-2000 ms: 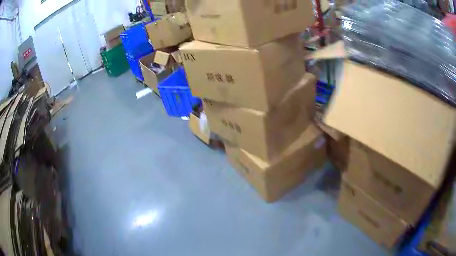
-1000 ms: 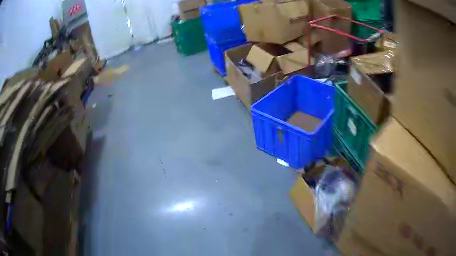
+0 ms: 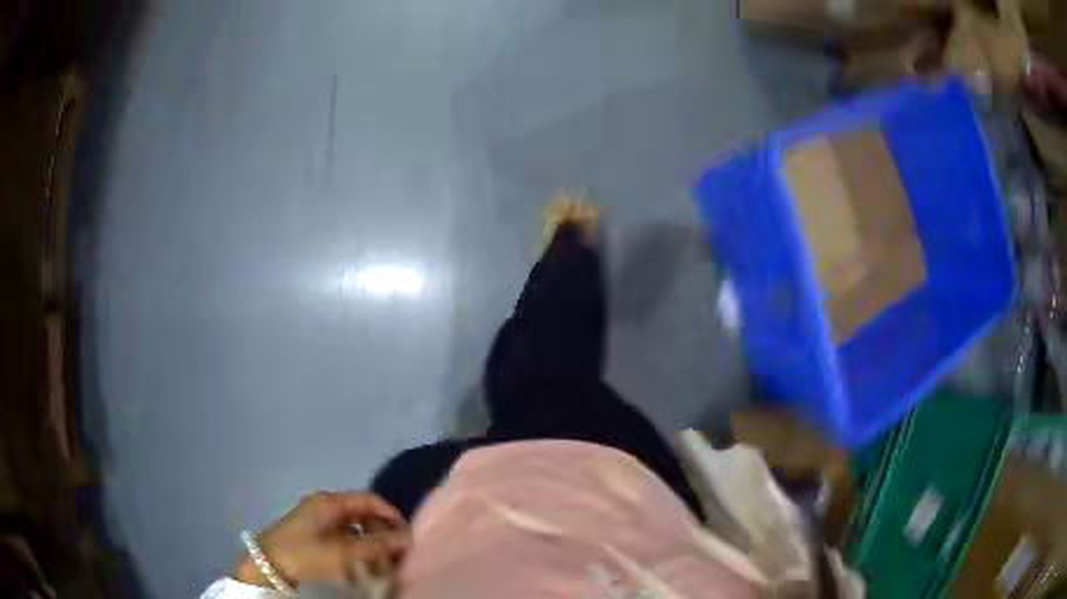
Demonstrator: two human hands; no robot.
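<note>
My left hand (image 3: 328, 541) is at the lower left beside the pink clothing (image 3: 550, 521), with a pale bracelet at the wrist. Its fingers are curled and blurred; I cannot tell whether they hold anything. My right hand is not visible. A blue crate (image 3: 766, 252) stands on the floor to the right, with brown cardboard (image 3: 860, 228) inside. My dark-trousered leg (image 3: 550, 328) reaches forward over the floor, with a blurred yellowish shoe at its end.
Grey floor (image 3: 246, 211) runs ahead and to the left. A green crate (image 3: 936, 491) stands at the lower right, with a carton (image 3: 1018, 515) beside it. More brown cardboard lies at the upper right. Dark brown stacked material (image 3: 41, 351) lines the left edge.
The view has tipped down to my body and leg. The tall carton stack on the right has left the view, and the blue crate appears closer. My left hand has come into view.
</note>
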